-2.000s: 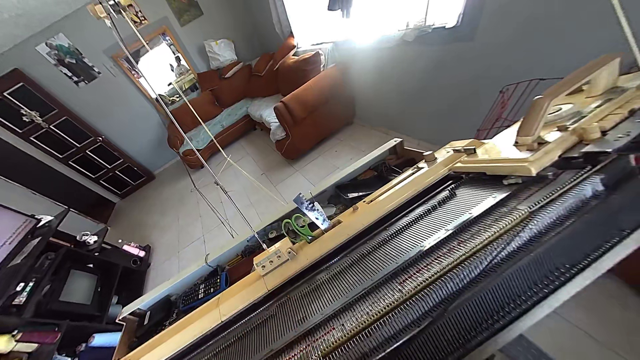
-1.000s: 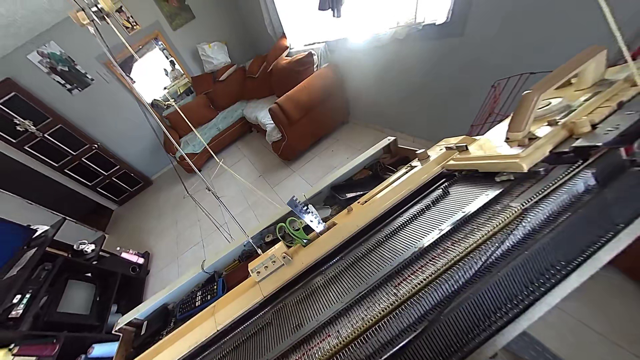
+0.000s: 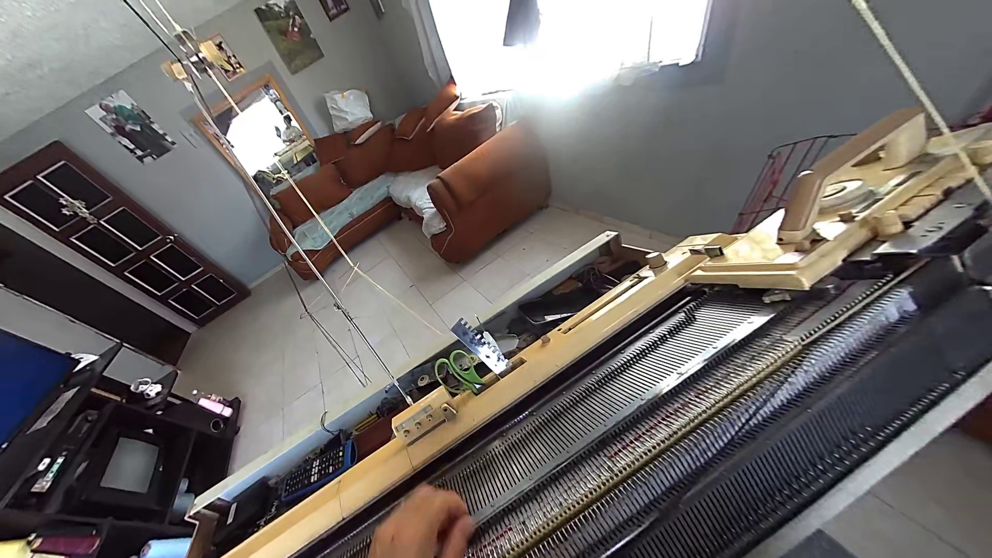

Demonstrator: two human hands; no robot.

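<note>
At the bottom edge, my left hand [image 3: 425, 524] is over the left part of the knitting machine's needle bed [image 3: 535, 449], its fingers curled; whether they hold anything cannot be made out. My right hand is out of view. The cream carriage [image 3: 752, 271], with its large handle [image 3: 841, 174], sits at the right end of the bed. Beside the needle rows runs a long brass-coloured strip [image 3: 659, 465]. A yarn mast base [image 3: 422, 418] stands on the rear cream rail, and cream yarn [image 3: 349, 260] slants down from the tension unit [image 3: 194, 58].
Green-handled scissors [image 3: 459, 372] and a metal toothed comb [image 3: 480, 345] lie behind the rail. A blue basket [image 3: 318, 469] holds a dark keypad-like object. Yarn cones [image 3: 167, 548] stand on a black shelf at lower left. A brown sofa [image 3: 492, 186] is farther back.
My left hand has come into view at the bottom edge, over the needle bed; neither earlier frame shows it. The carriage remains at the right end.
</note>
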